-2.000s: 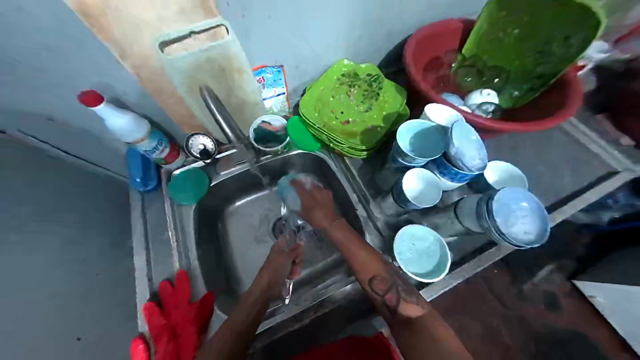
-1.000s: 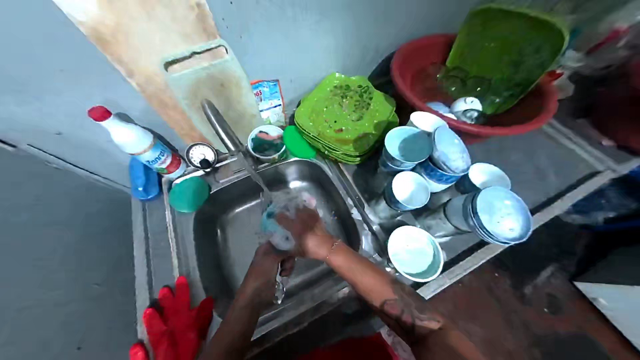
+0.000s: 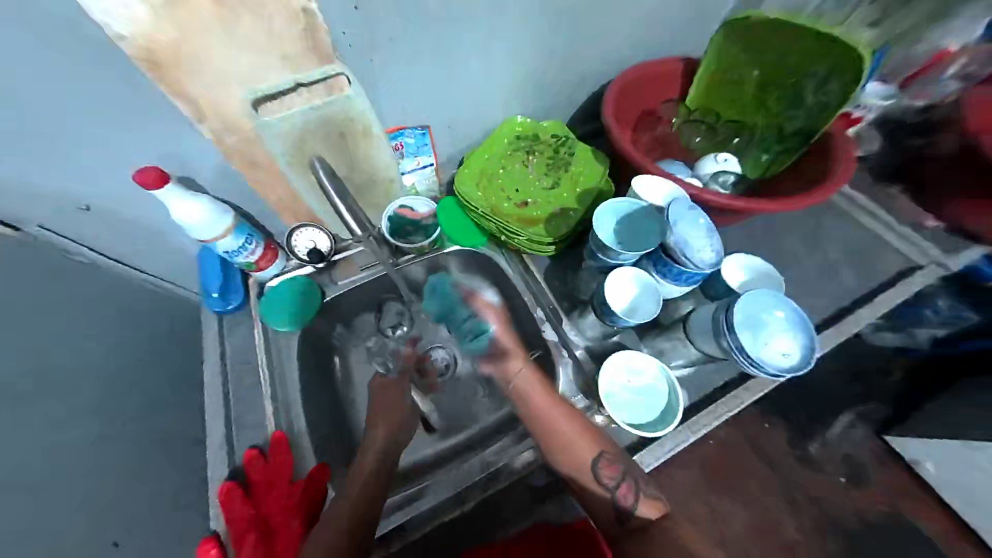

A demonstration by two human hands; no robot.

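Over the stainless steel sink (image 3: pixel 341 434), my left hand (image 3: pixel 399 387) grips a wet clear glass item (image 3: pixel 387 341), partly blurred, below the running faucet (image 3: pixel 341 194). A pale utensil handle (image 3: pixel 425 409) shows just below that hand; whether it is held is unclear. My right hand (image 3: pixel 496 329) holds a green scouring pad (image 3: pixel 457 314), apart from the glass item. The drain (image 3: pixel 442 362) lies between the hands.
Green plates (image 3: pixel 535 178) are stacked behind the sink. Bowls and cups (image 3: pixel 632 294) crowd the right counter, near a red basin (image 3: pixel 728 203). At left are a white bottle (image 3: pixel 205 217), a green round scrubber (image 3: pixel 291 302) and red gloves (image 3: pixel 271 496).
My hands were together around the glass item a second ago; now they are apart. My right hand has moved to the right with the green pad.
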